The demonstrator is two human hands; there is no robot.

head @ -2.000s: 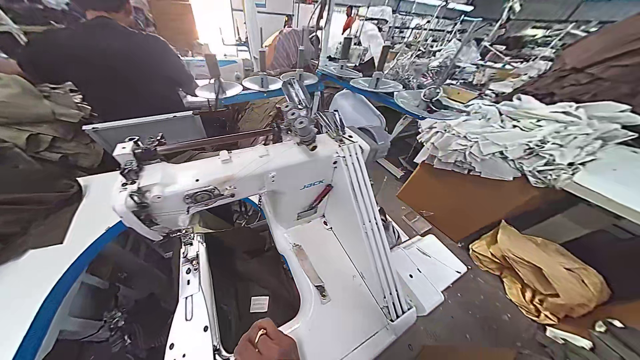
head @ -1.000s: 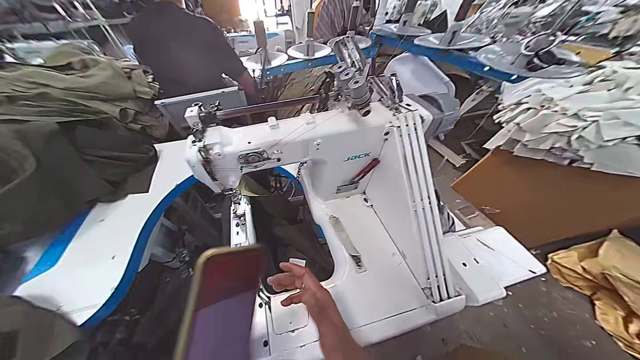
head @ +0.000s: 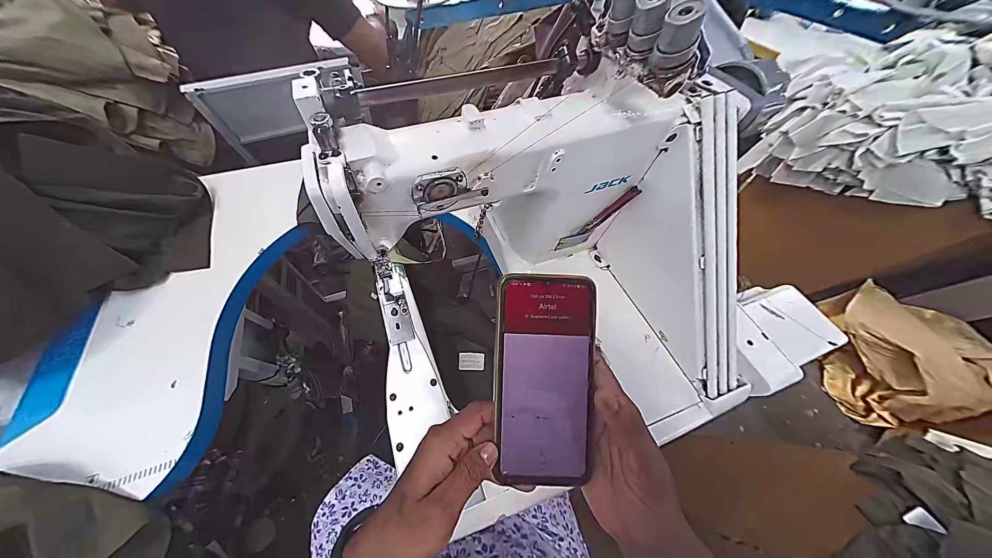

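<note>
A smartphone (head: 545, 387) in a dark case, its screen lit red and pale purple and bearing writing, stands nearly upright at the lower centre. My left hand (head: 453, 465) grips its lower left edge, the thumb beside the screen. Along its right edge lies my right hand (head: 624, 457), with most of its fingers hidden behind the phone. Just beyond is a white Jack sewing machine (head: 511, 147), its narrow arm (head: 418, 387) reaching toward me. Dark cloth (head: 457, 310) with a small white label (head: 471, 361) hangs beside that arm.
Olive and dark cloth (head: 93, 194) is heaped on the white, blue-edged table (head: 232, 256) at left. White cloth pieces (head: 883, 116) are piled at right, above yellowish-brown cloth (head: 914, 356). Metal thread guides (head: 659, 31) stand on the machine. A person (head: 256, 31) is behind it.
The phone, out of sight two seconds ago and at lower left one second ago, is now upright in front of the machine. My right hand, raised with fingers apart one second ago, is now against it.
</note>
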